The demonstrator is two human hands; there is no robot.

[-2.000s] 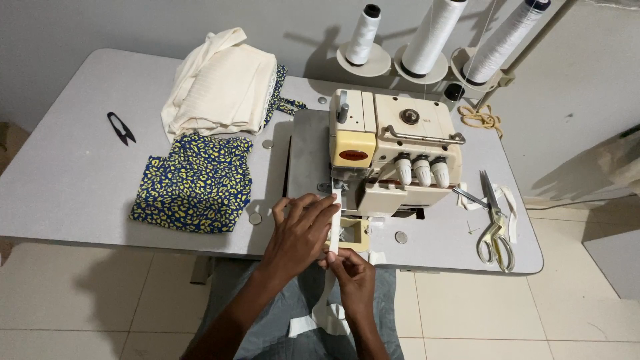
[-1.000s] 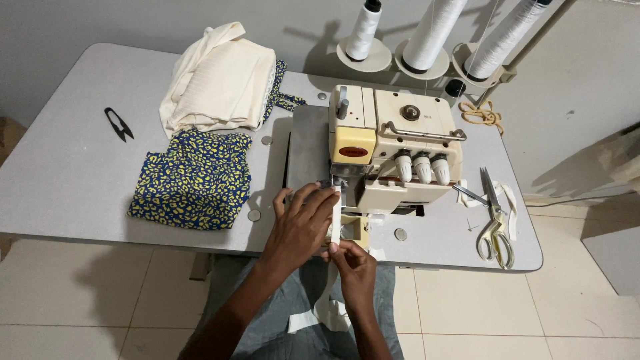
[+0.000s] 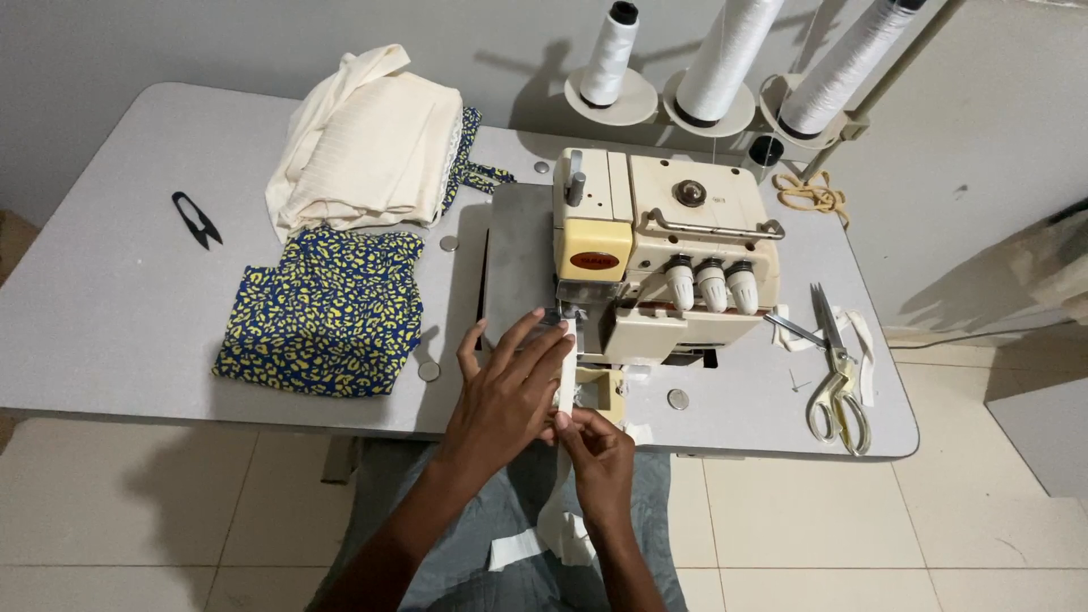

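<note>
A white fabric strip (image 3: 569, 361) runs from under the presser foot area of the cream overlock sewing machine (image 3: 697, 204) down toward the lap. My left hand (image 3: 501, 395) lies flat beside the strip, its spread fingertips touching it just before the needle area. Lower down, my right hand (image 3: 599, 459) pinches the strip between thumb and fingers. The strip's loose end (image 3: 565, 535) rests in folds on the grey cloth over the lap (image 3: 442, 510). The needle is too small to make out.
Left of the machine lie folded cream fabric (image 3: 365, 153), blue-and-yellow patterned fabric (image 3: 327, 314) and black thread snips (image 3: 196, 221). Scissors (image 3: 837, 374) and fabric scraps (image 3: 863, 357) lie right. White thread cones (image 3: 722, 59) stand behind. Metal discs (image 3: 677, 399) dot the table (image 3: 102, 340).
</note>
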